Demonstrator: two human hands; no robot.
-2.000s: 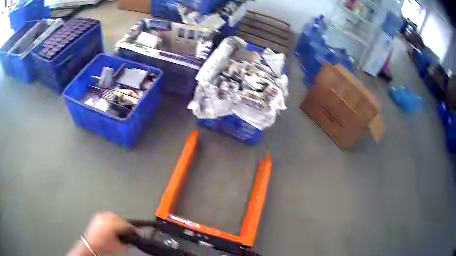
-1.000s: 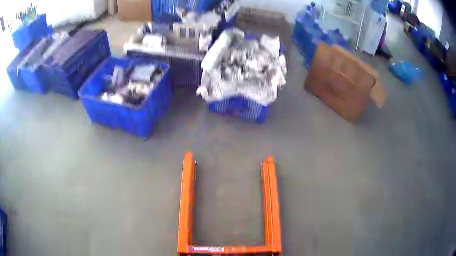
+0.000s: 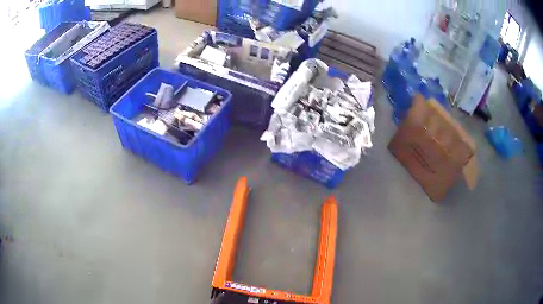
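Observation:
The forked hand truck shows two orange prongs joined by a crossbar (image 3: 271, 293) at the bottom centre, pointing away from me. A blue turnover crate (image 3: 309, 166) stands just beyond the prong tips, heaped with newspaper-wrapped parts (image 3: 333, 116). Its paper crate lining (image 3: 284, 138) hangs over the rim. The prongs and the crate are apart. Neither of my hands is in the picture, and the push handle is out of view.
A solid-sided blue crate (image 3: 172, 155) with loose pieces stands left of the full one. A lined crate (image 3: 238, 98) is behind, a crate of dark parts (image 3: 116, 65) at far left. A cardboard carton (image 3: 426, 151) and water cooler bottles (image 3: 411, 77) are at right.
My hand on the handle, seen two seconds ago, has left the picture. The view has tilted and shifted, so the crates sit further right. The prong tips look nearer the full crate than one second ago.

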